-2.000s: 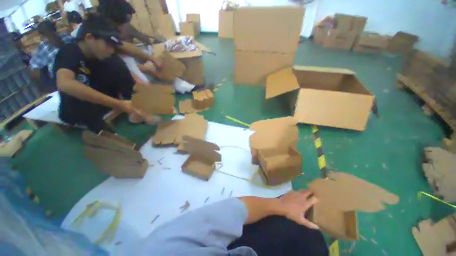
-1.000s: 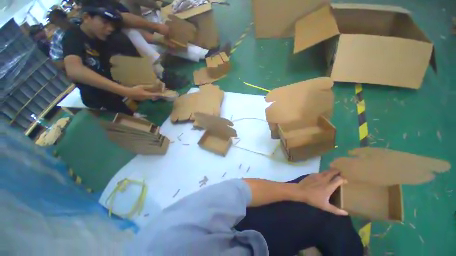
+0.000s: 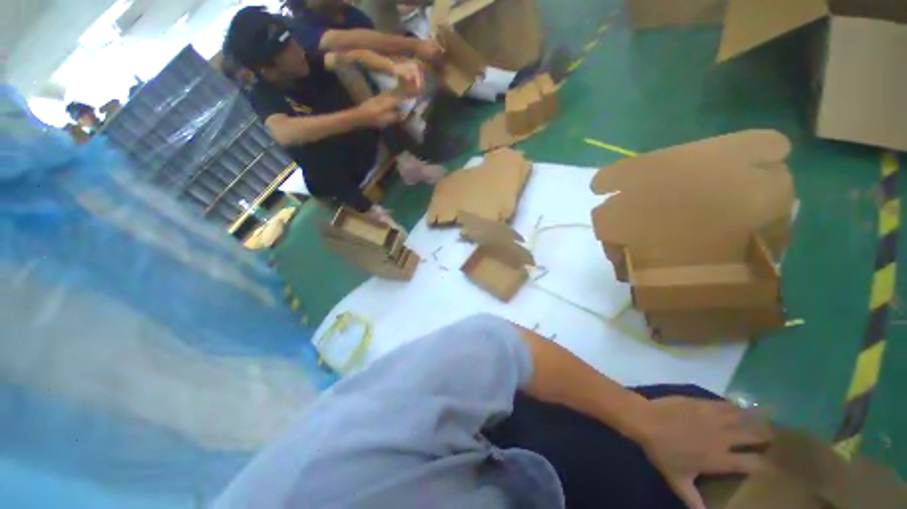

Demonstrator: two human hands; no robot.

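Observation:
My left hand [image 3: 701, 439] reaches across my dark-clothed leg to the lower right. Its fingers are spread and hold the near edge of a brown part-folded mailer box [image 3: 830, 475]. That box is blurred and cut off by the bottom edge, so its folds cannot be made out. My right hand is out of the picture. A larger group of nested mailer boxes [image 3: 706, 283] with a raised lid stands on the white sheet [image 3: 398, 333]. A small open mailer box [image 3: 497, 271] sits left of it.
Flat blanks [image 3: 482, 189] lie behind the small box. Stacked trays [image 3: 373, 244] stand at left. Blue plastic sheeting [image 3: 149, 298] fills the left side. A large carton [image 3: 865, 80] stands upper right beside striped tape [image 3: 875, 308]. People [image 3: 318, 109] sit at the back.
The view has swung right and tilted, so the scene has shifted. The held box is now lower and partly out of the picture. The seated person's hands have risen.

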